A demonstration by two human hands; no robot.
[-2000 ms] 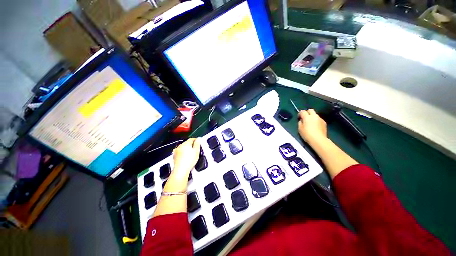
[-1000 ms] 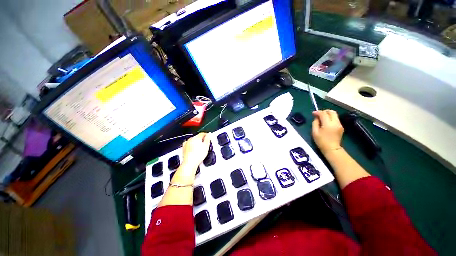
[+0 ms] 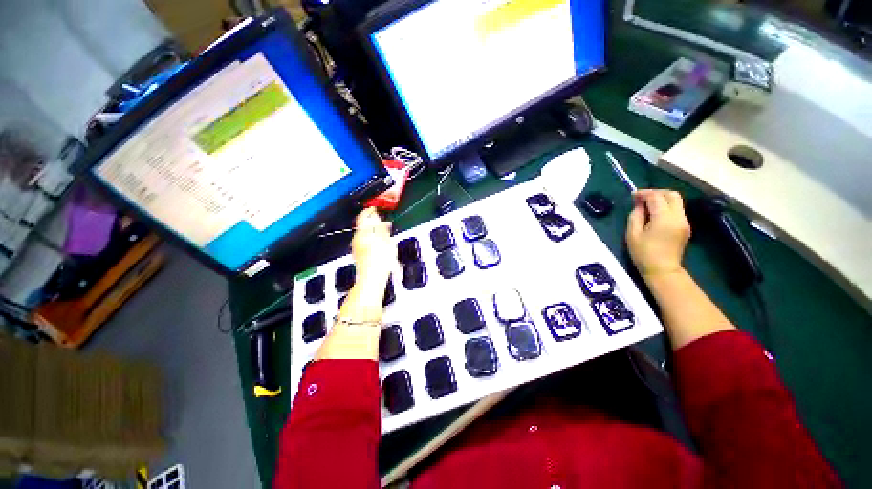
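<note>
The white foam tray [image 3: 526,263] lies slanted before me with rows of black smartwatch bodies [image 3: 429,331]; some have glossy or white-patterned faces. My left hand [image 3: 371,244] is over the tray's back edge, its fingertips just below the red box [image 3: 390,186]; whether it holds anything is hidden. My right hand [image 3: 658,231] is right of the tray, closed around a thin silver tweezers-like or pen-like stick [image 3: 620,172] that points up and left.
The left monitor [image 3: 229,143] and right monitor [image 3: 488,67] stand behind the tray. A black corded scanner [image 3: 734,244] lies right of my right hand. A small dark object [image 3: 597,204], a clear parts box [image 3: 677,92] and a white panel [image 3: 813,124] are at right.
My left hand has moved from above the watch bodies to the tray's back edge, near the red box. The left monitor's bar has gone from yellow to mostly green. The view has shifted.
</note>
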